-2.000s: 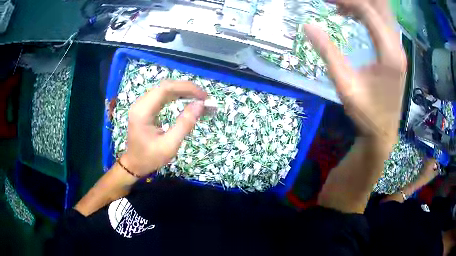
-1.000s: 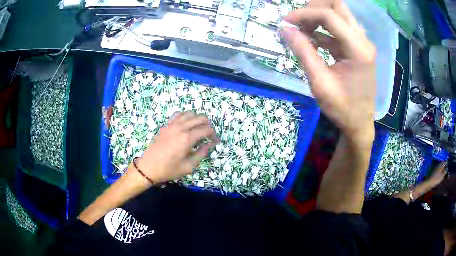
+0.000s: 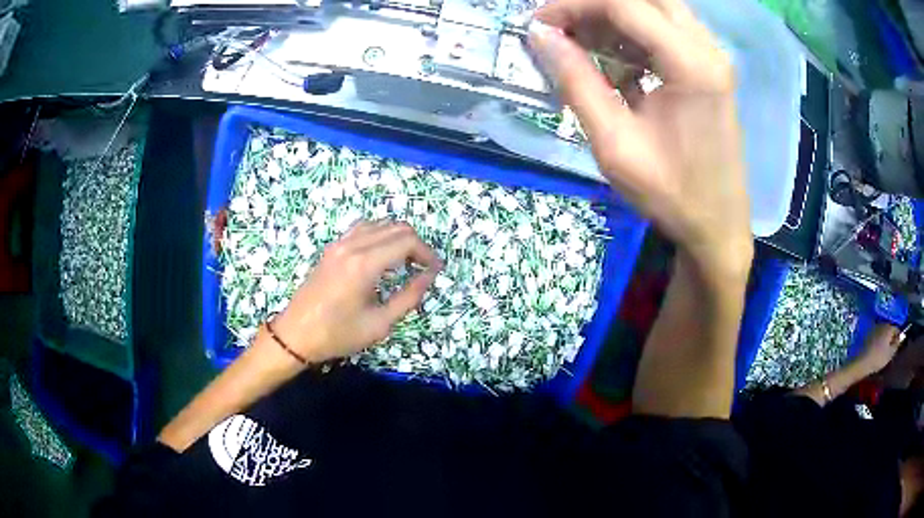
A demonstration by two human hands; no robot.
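A blue parts bin (image 3: 630,238) in front of me is full of small white-and-green connector pieces (image 3: 496,263). My left hand (image 3: 355,288) is over the middle of the bin, thumb and forefinger nearly together at the pieces; whether it pinches one is unclear. My right hand (image 3: 659,132) is raised at the machine (image 3: 405,66), its thumb and forefinger close together at the metal fixture (image 3: 476,35). I cannot tell if a piece is between those fingertips. My right hand partly hides a translucent tub (image 3: 775,121).
A green bin (image 3: 135,253) of similar pieces is at the far left. Cables (image 3: 238,46) lie at the machine's left. At the right, another person's hand (image 3: 879,349) is near a second blue bin (image 3: 762,304). A grey round machine part (image 3: 897,137) is at upper right.
My right hand has moved left from over the tub to the fixture. My left hand has lowered onto the pieces, with its thumb and forefinger now stretched further right.
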